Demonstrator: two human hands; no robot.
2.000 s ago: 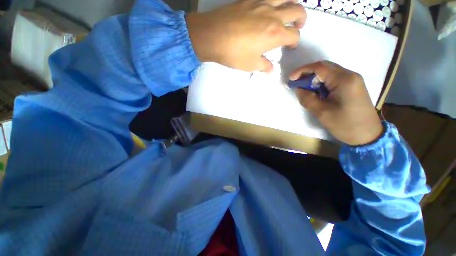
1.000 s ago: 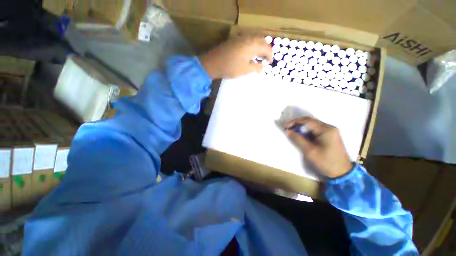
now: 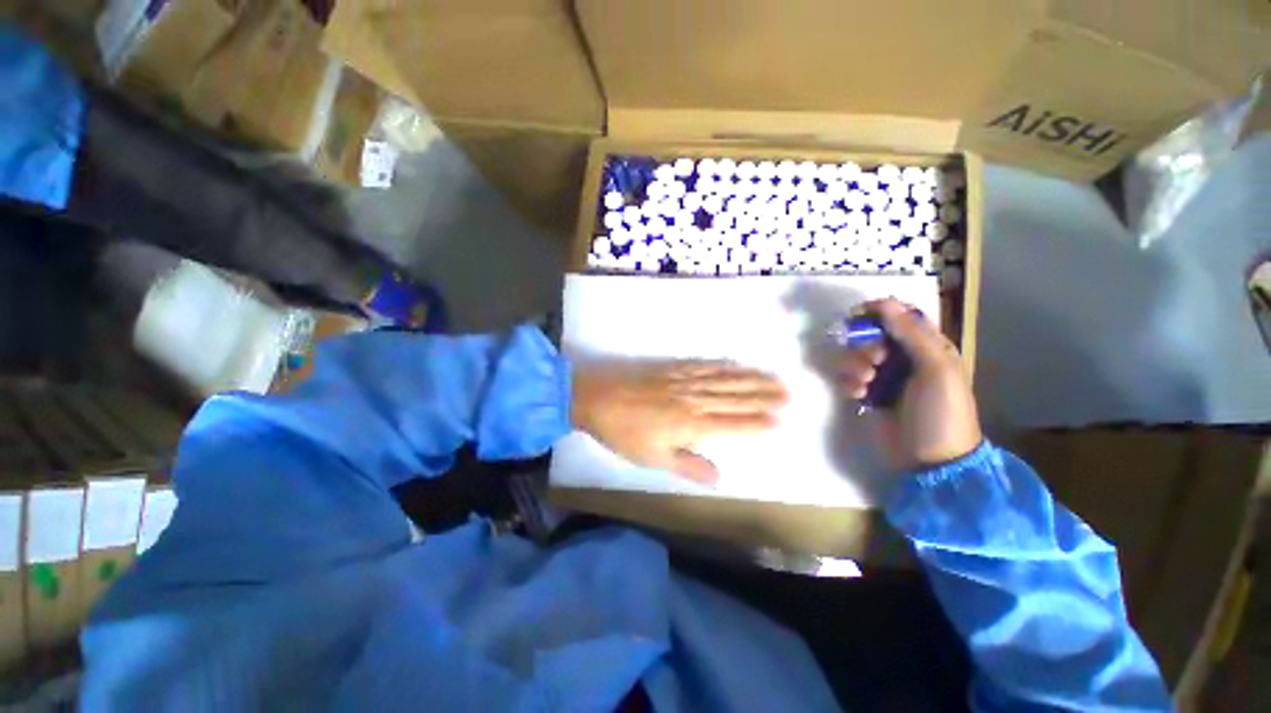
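My left hand (image 3: 683, 407) lies palm down on the white board (image 3: 809, 467), fingers spread and pointing right, nothing seen in it. My right hand (image 3: 924, 390) is over the right part of the board, its fingers curled around dark blue capacitors (image 3: 867, 332); how many is hidden by the fingers. Packed capacitors (image 3: 781, 209) with white round ends stand in rows in the far part of the open carton (image 3: 973, 223). A dark blue patch without white ends (image 3: 627, 176) shows at the far left corner.
Outer carton flaps (image 3: 822, 63) stand behind, one printed "AISHI". A crumpled clear plastic bag (image 3: 1182, 174) is at the right. Cartons with white labels (image 3: 53, 527) stand at the left. Another person's dark-clothed leg (image 3: 209, 188) reaches in from the upper left, ending in a blue shoe (image 3: 402, 300).
My left hand has moved from the carton's far left down onto the board. My right hand still holds capacitors. The view has shifted, and another person's leg now shows at the upper left.
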